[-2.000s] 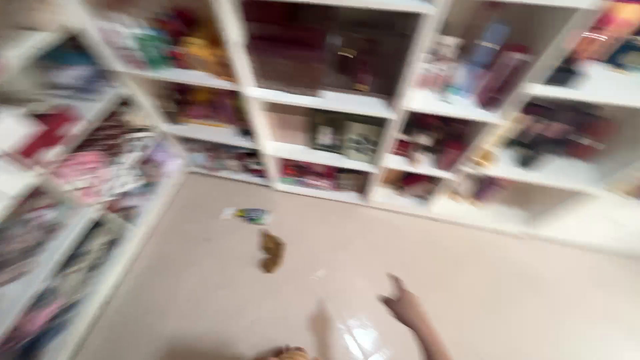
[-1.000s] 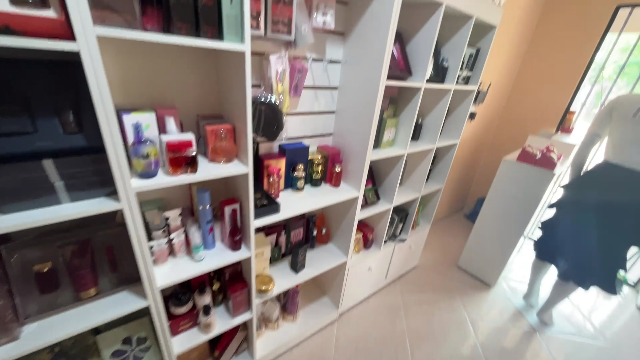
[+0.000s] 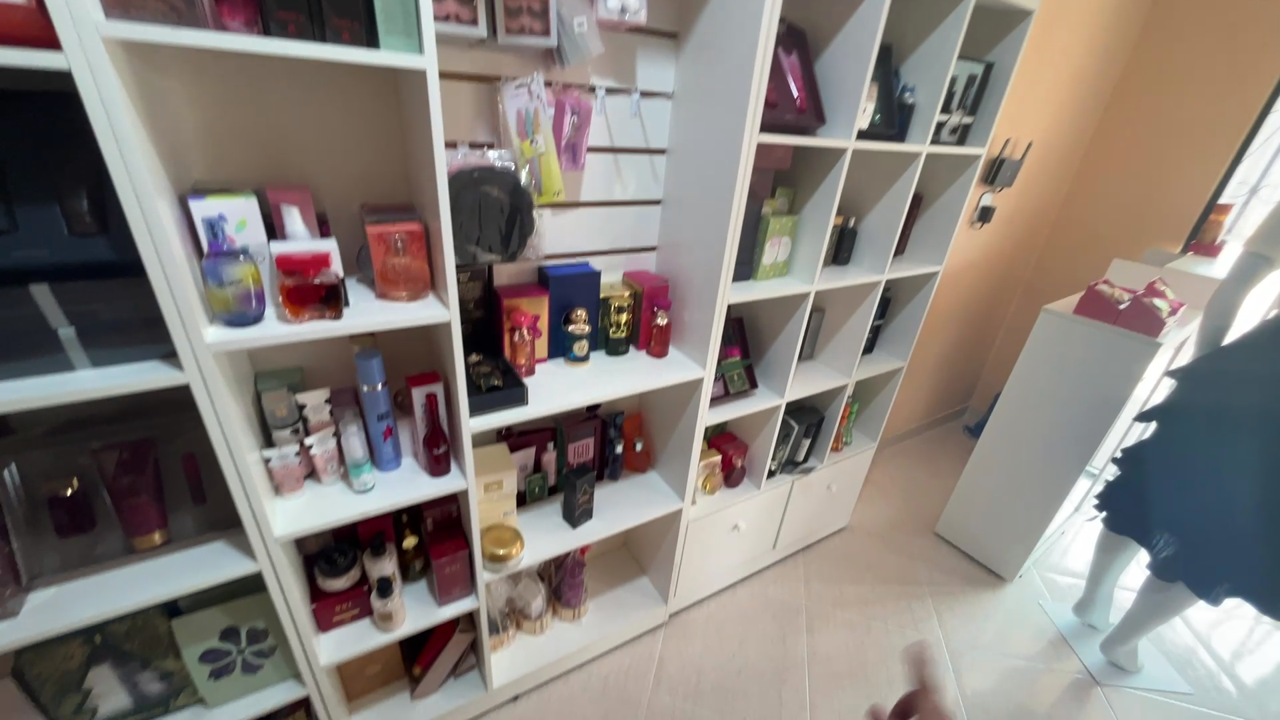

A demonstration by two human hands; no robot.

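Part of one blurred hand (image 3: 915,690) shows at the bottom edge, right of centre, over the tiled floor; a finger points up and nothing is seen in it. It looks like my right hand, though little of it shows. My left hand is out of the picture. Left of the hand stand white shelves with perfume bottles and boxes. A blue spray bottle (image 3: 377,410), a dark red bottle (image 3: 435,436) and a round gold jar (image 3: 502,547) stand on them. A navy box (image 3: 571,308) sits among perfume bottles on a middle shelf.
White cubbies (image 3: 848,290) with drawers (image 3: 738,535) below run back toward an orange wall. A white pedestal (image 3: 1060,430) holds pink boxes (image 3: 1130,305). At the right edge, a white mannequin in a dark ruffled skirt (image 3: 1200,460) stands on a floor plate (image 3: 1150,665). Packets hang from a slatted panel.
The view has swung up and right from the floor and shelves to the pedestal and mannequin. The hand over the floor two seconds ago was out of view one second ago; part of a hand shows now.
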